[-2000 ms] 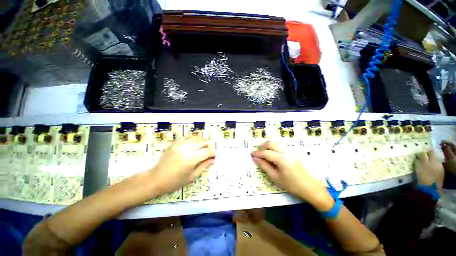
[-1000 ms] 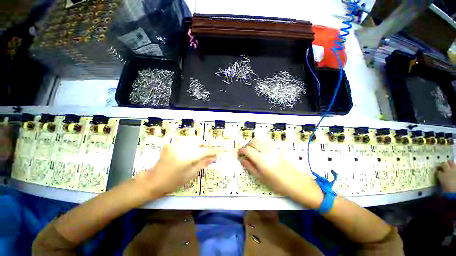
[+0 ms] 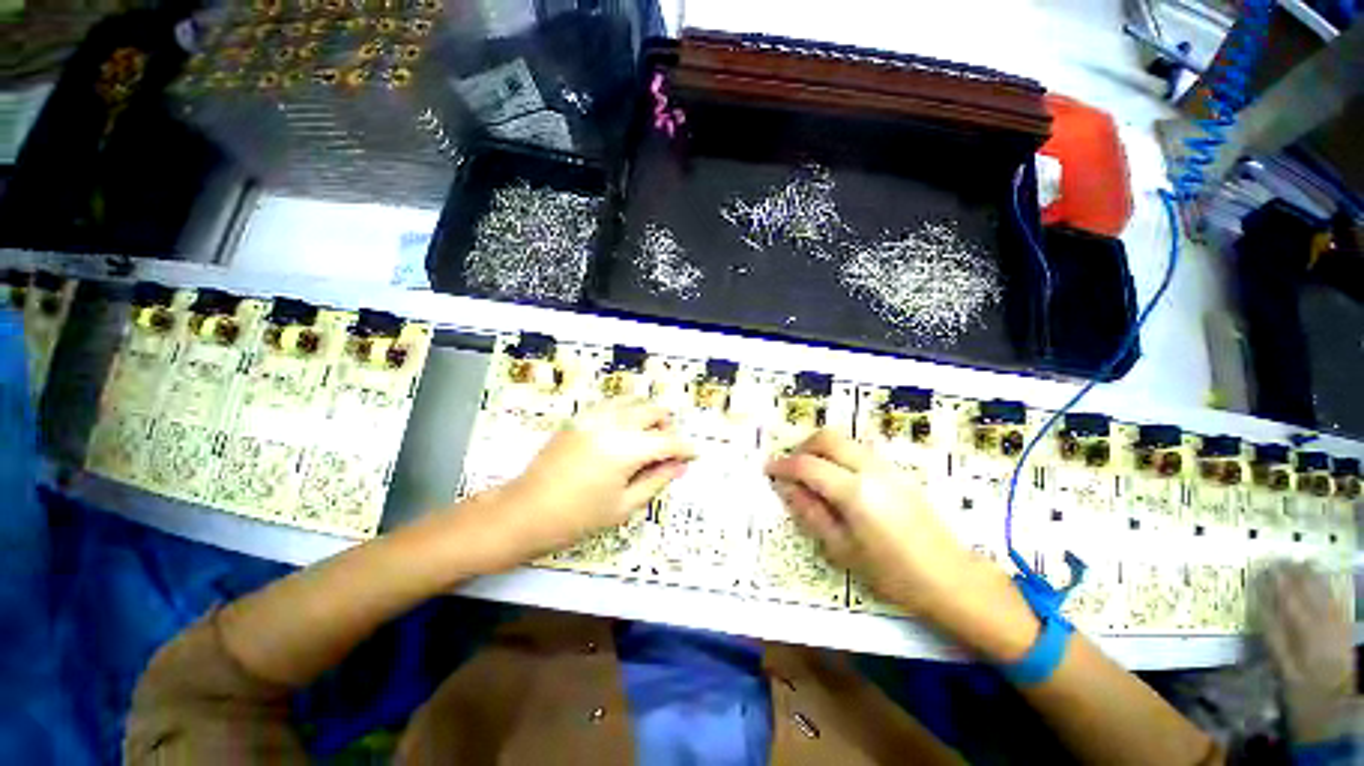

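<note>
The pale yellow-cream circuit board panel [image 3: 703, 516] lies between the rails, with black and copper-coloured parts along its far edge. My left hand [image 3: 606, 467] is over the panel, thumb and fingertips brought together near its middle. My right hand [image 3: 841, 494] is just to the right, fingertips pinched low over the board. Any small part between the fingers of either hand is too small to tell. The blue wrist strap [image 3: 1040, 653] is on my right wrist.
The large black tray [image 3: 703, 180] holds loose silvery components, with the small parts tray [image 3: 527, 247] at its left. A red container [image 3: 1088, 165] is at the right. Another person's hand [image 3: 1304, 629] is over the panel at far right. The blue cord crosses the boards.
The view has swung, so trays and boards sit further right and tilted. My hands stay over the panel near each other, the right fingertips still pinched. The neighbour's hand shows more.
</note>
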